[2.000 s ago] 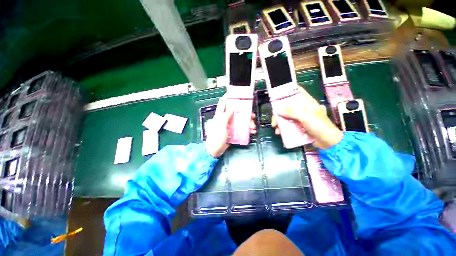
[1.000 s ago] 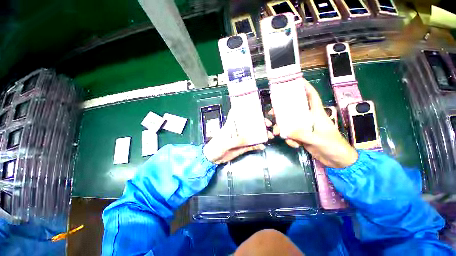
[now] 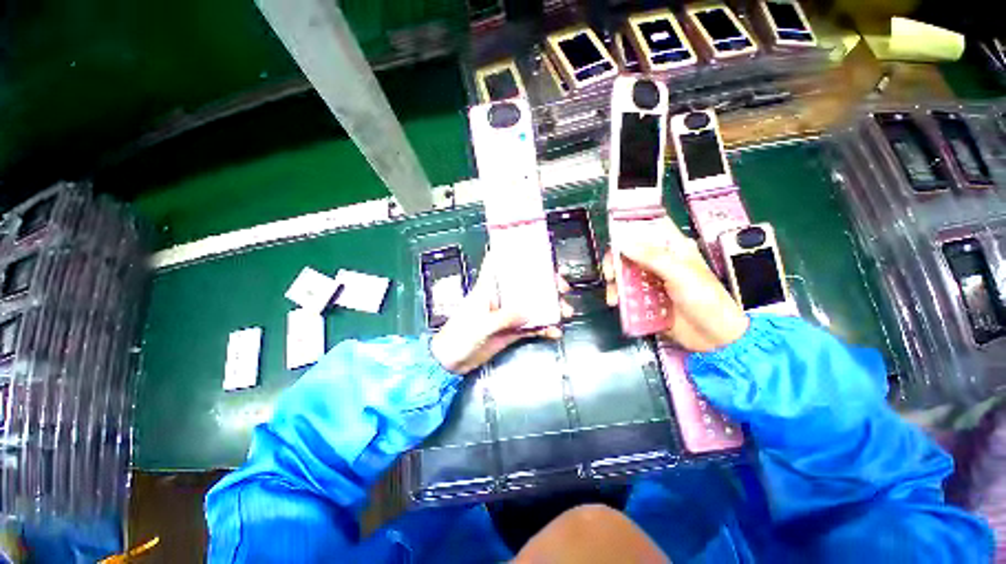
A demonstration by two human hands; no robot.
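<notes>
My left hand (image 3: 481, 328) holds an open pink flip phone (image 3: 521, 270) upright by its lower half; its display is lit white. My right hand (image 3: 686, 289) holds a second open flip phone (image 3: 638, 209) by its keypad half; its display is dark. Both phones are above the clear blister tray (image 3: 513, 449). Dark phone bodies lie in the tray's back pockets, one at the left (image 3: 445, 289) and one between the held phones (image 3: 575, 245). My right thumb lies on the keypad.
Small white rectangles (image 3: 306, 336) lie on the green mat at left. Stacked trays (image 3: 50, 364) stand at the left edge, more trays (image 3: 932, 237) at right. Open flip phones (image 3: 703, 160) lie beyond my right hand. Gold-framed phones (image 3: 581, 55) line the back. A metal post (image 3: 353, 110) rises behind.
The left phone's display went from dark to lit with marks, then nearly all white. The right phone is lower than a second ago and its keypad now shows. The view has shifted slightly.
</notes>
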